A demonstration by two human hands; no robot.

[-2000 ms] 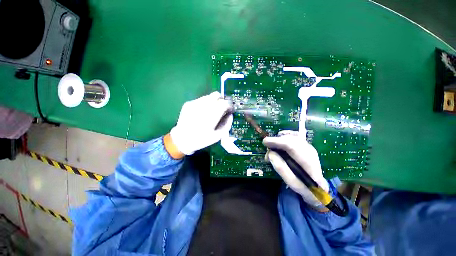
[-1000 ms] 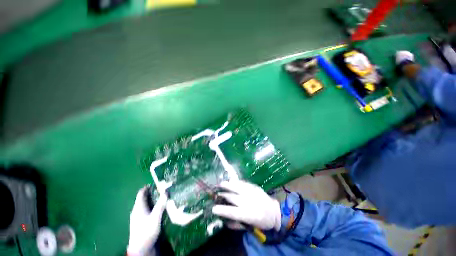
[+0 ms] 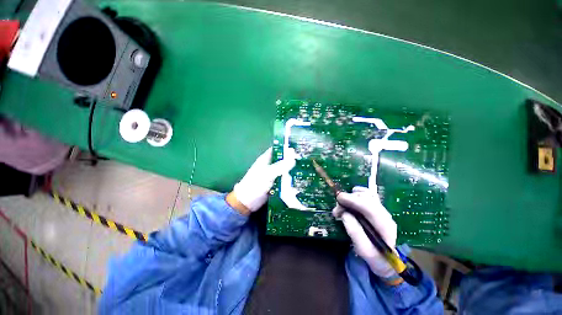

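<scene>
A large green circuit board lies solder side up on the green mat, with wide white tracks. My right hand, in a white glove, holds a black and yellow soldering iron like a pen. Its brown tip points at the board's left-middle area; whether it touches is unclear. My left hand, in a white glove with an orange band, is at the board's left edge, thumb and finger over the left white track. Its other fingers are hidden and I cannot tell whether it holds solder wire. A thin strand hangs near the solder spool.
A grey fume extractor with a round black opening stands at upper left. An iron stand with a tan sponge is at the far right. Blue cloth shows at lower right and pink cloth at left. The mat's far edge curves along the top.
The view swung right and came back. My left hand has gone from the board's lower left to its left edge. The iron stays in my right hand, its tip over the board's left-middle area.
</scene>
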